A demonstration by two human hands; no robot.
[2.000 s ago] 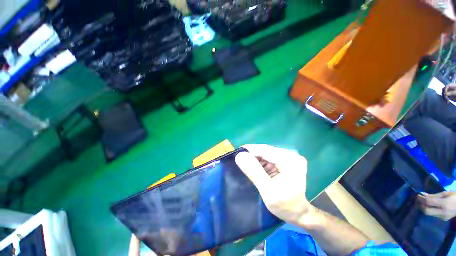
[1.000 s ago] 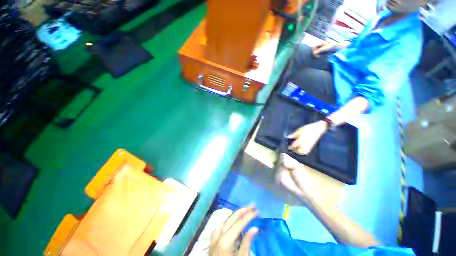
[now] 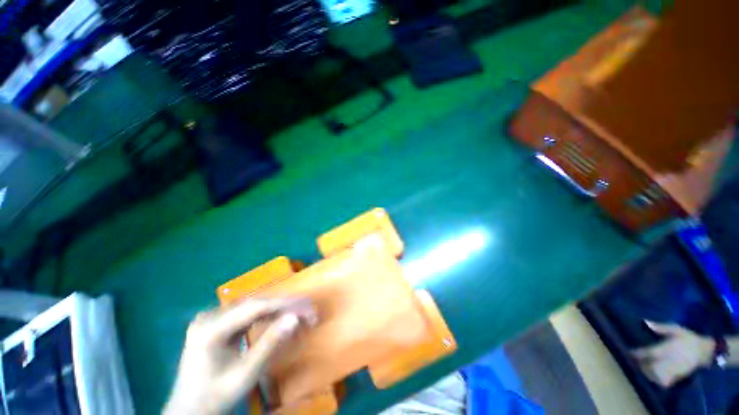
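Note:
The orange jig (image 3: 348,308) lies on the green bench top, with rounded corner tabs and screws. No panel or frame lies on it. My left hand (image 3: 235,348) comes in from the bottom left and reaches over the jig's left part, its thumb and finger near each other. It is blurred, and I cannot tell whether it touches the jig or pinches something thin. My right hand is not in view; a piece of blue cloth (image 3: 494,385) shows at the bottom edge.
A white foam tray stack (image 3: 105,357) with a dark screen is at the lower left. Dark panels (image 3: 239,166) and open frames (image 3: 360,109) lie on the far strip. The orange-brown box (image 3: 595,170) is at right. Another person's hand (image 3: 677,352) is over a black tray.
The view swung right, then back left. The dark panel held by my right hand two seconds ago is gone from view, and the right hand has left the picture. My left hand is now over the jig.

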